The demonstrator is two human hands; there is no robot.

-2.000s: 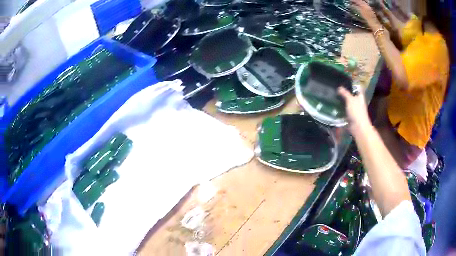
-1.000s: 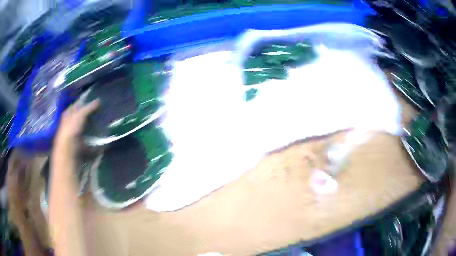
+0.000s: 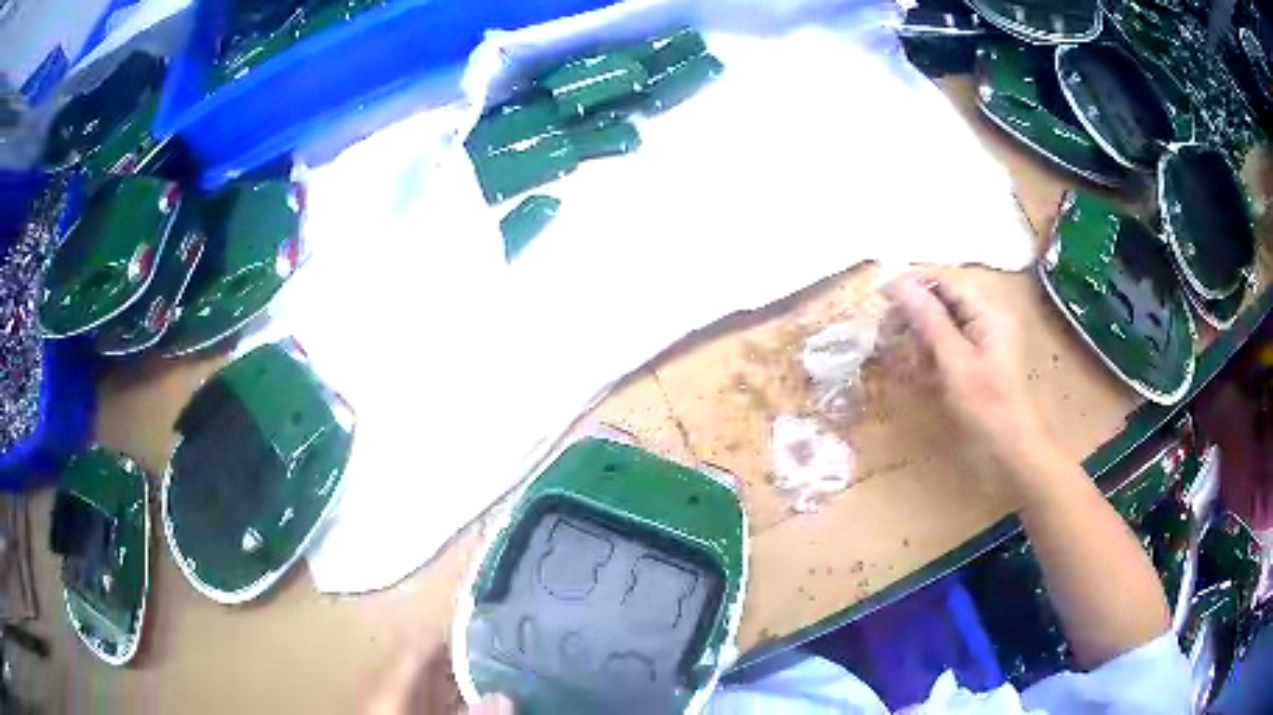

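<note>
A glossy green car body shell (image 3: 600, 580) stands close in front of me at the bottom, its dark open recess facing me and its lower end cut off by the edge. My left hand (image 3: 419, 687), blurred and mostly cut off, is at the shell's lower left rim, with a fingertip on it. My right hand (image 3: 963, 342) is over the brown board, fingers bent together beside the sheet's edge; I cannot tell if it holds a thin stick. Crumpled clear plastic lumps (image 3: 813, 458) lie left of it. Green panels (image 3: 600, 84) are piled on the white sheet (image 3: 782, 168).
More shells lie at the left (image 3: 258, 475) and right (image 3: 1117, 293). A long blue bin (image 3: 349, 84) is behind the sheet; a smaller blue bin with silvery pieces is at the far left. The bench's dark edge (image 3: 894, 594) runs along the lower right, with more shells below it.
The view has swung left, then partly back. My left hand, earlier reaching to the left-hand shells, is now at the bottom with a shell in front of me. My right hand is now over the board.
</note>
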